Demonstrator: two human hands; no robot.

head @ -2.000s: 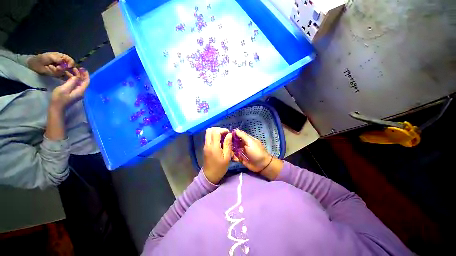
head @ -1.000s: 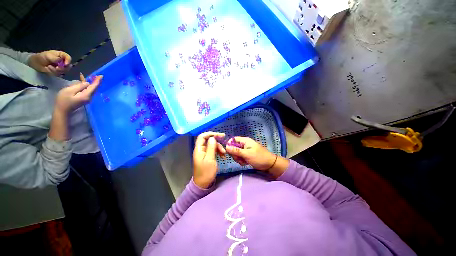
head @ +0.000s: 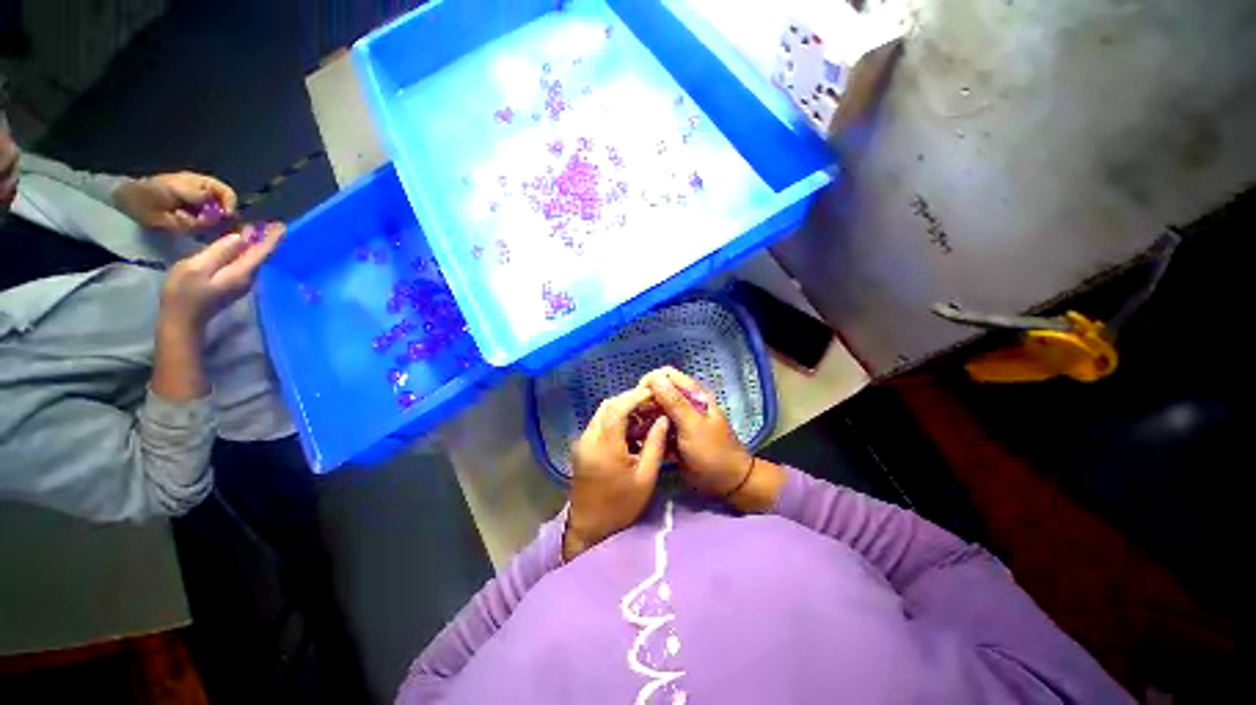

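Note:
My left hand [head: 613,468] and my right hand [head: 705,438] meet over the near part of the perforated basket [head: 554,400], fingertips touching. Both hold small purple moulded parts [head: 645,422] between them; the fingers partly hide the parts. A purple bit also shows at my right fingertips. The basket is pale inside with a dark blue rim, and its holes show behind my hands. The large shallow tray [head: 645,292] lies beyond the basket, with purple pieces scattered and heaped on its white-looking inside.
A deeper blue bin [head: 331,434] with purple pieces is left of the tray. A person [head: 83,331] in grey holds purple pieces beside it. A phone [head: 782,328] lies right of the basket. Yellow-handled cutters [head: 1054,350] are at the metal surface's edge; a socket box [head: 815,69] is behind.
My hands were apart with the purple parts between the fingertips; now they are closed together around them. The view has shifted slightly. The other person's head edge now shows at the left.

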